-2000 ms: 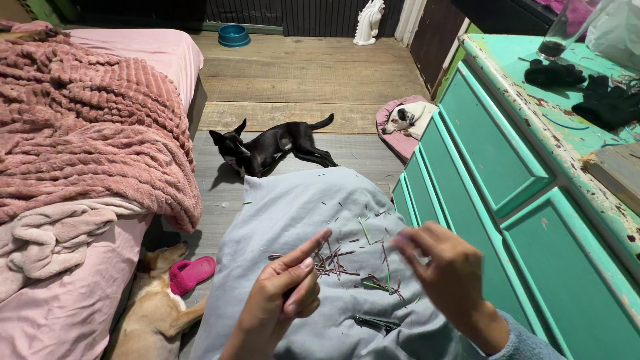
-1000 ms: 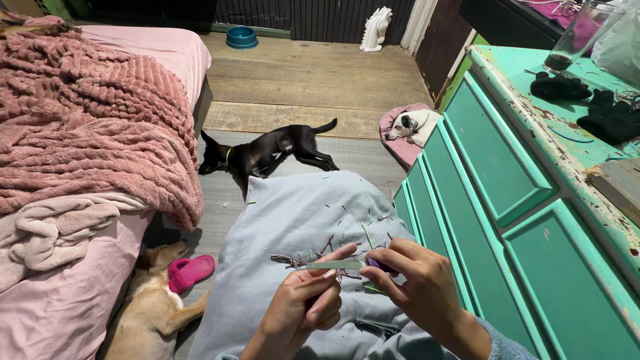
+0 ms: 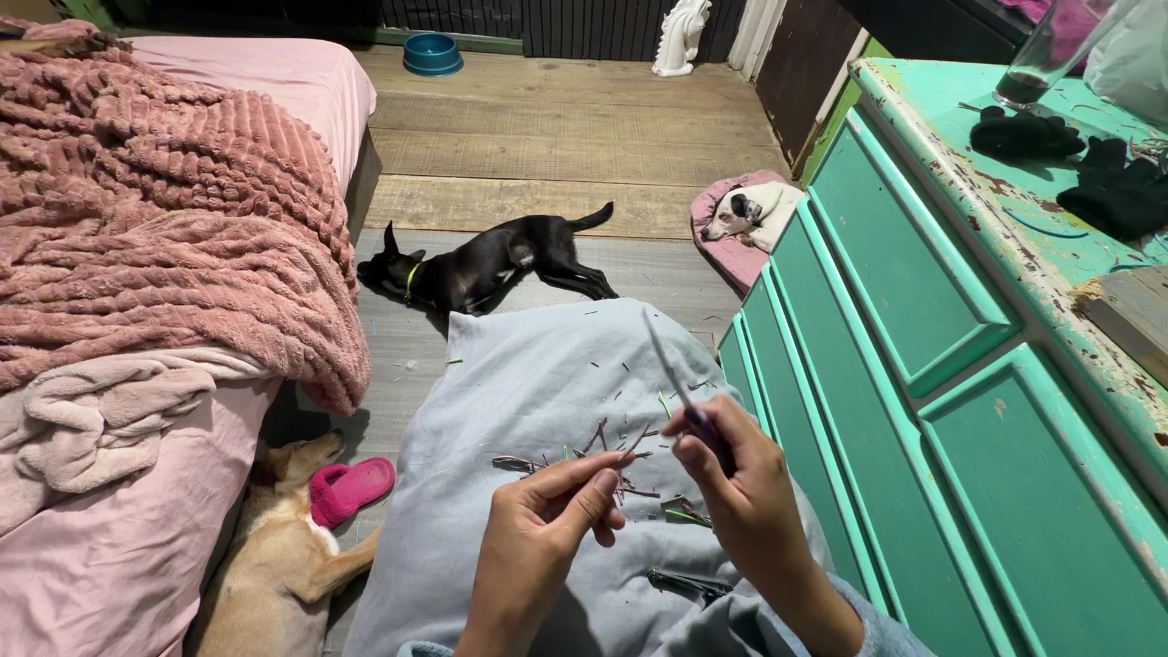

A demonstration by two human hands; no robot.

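My left hand (image 3: 557, 525) pinches a thin dark strip, perhaps a piece of wire or its casing, between thumb and fingertips. My right hand (image 3: 744, 479) holds a knife (image 3: 671, 370) by its dark handle, the narrow blade pointing up and away. Both hands are over a light blue cloth (image 3: 511, 365) spread below them. Short brown strips (image 3: 598, 438) and a few green bits lie scattered on the cloth beyond my left hand. A small bundle of dark and green strands (image 3: 689, 584) lies nearer me, below my right hand.
A black dog (image 3: 493, 265) lies beyond the cloth, a tan dog (image 3: 274, 566) beside a pink slipper (image 3: 351, 491), a white dog (image 3: 762, 214) on a pink pad. The bed (image 3: 109, 575) stands left. A turquoise dresser (image 3: 912, 265) at right bears black gloves (image 3: 1027, 135) and a glass vessel (image 3: 1049, 64).
A second ago the hands were together with the blade across the left fingers; now they are apart and the blade points up. The black dog's head has moved left and down.
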